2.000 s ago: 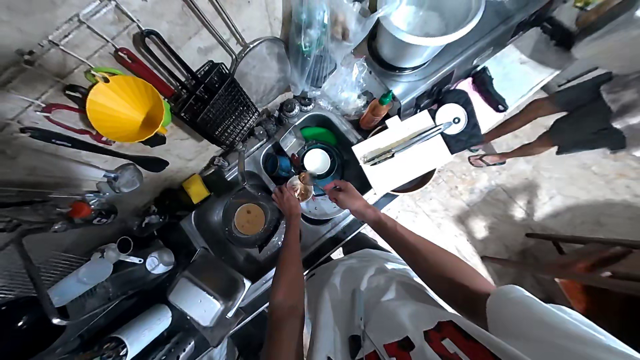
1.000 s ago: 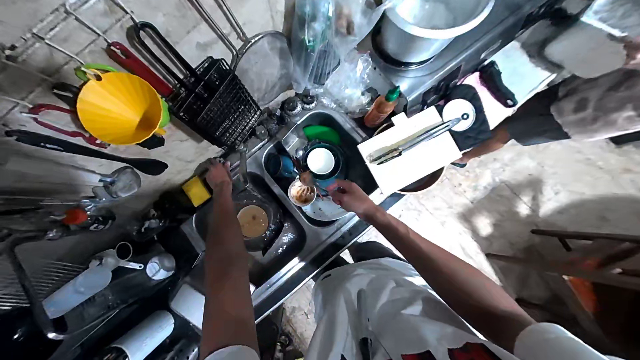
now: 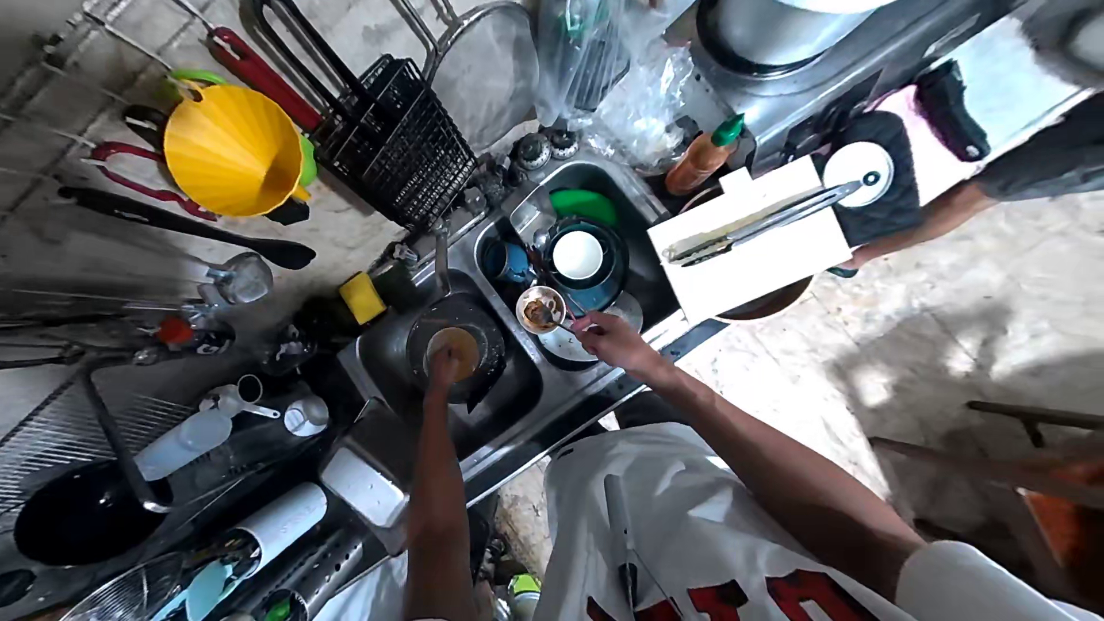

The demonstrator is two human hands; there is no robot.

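My left hand [image 3: 444, 362] reaches into a round dark pan [image 3: 417, 332] with murky brown liquid in the left sink basin [image 3: 511, 414]; its fingertips are at the liquid and what they hold is unclear. My right hand [image 3: 614, 341] pinches the thin handle of a utensil, probably a spoon, whose far end is at a small bowl [image 3: 523, 302] holding brown food remains. Beside that bowl in the right basin are a white bowl [image 3: 578, 255] stacked in dark dishes, a blue mug [image 3: 509, 260], a green dish [image 3: 584, 205] and a pale plate [image 3: 627, 308].
Right of the sink, metal tongs [image 3: 759, 226] lie on a white board [image 3: 776, 272], near an orange bottle [image 3: 700, 159]. A yellow sponge [image 3: 362, 297] sits behind the left basin. A yellow funnel [image 3: 233, 151] and black baskets [image 3: 397, 142] hang above. Another person's arm [image 3: 931, 226] is at right.
My left hand was beside the small bowl, then near the yellow sponge, and is now in the pan in the left basin. My right hand stays by the small bowl. The other person has shifted.
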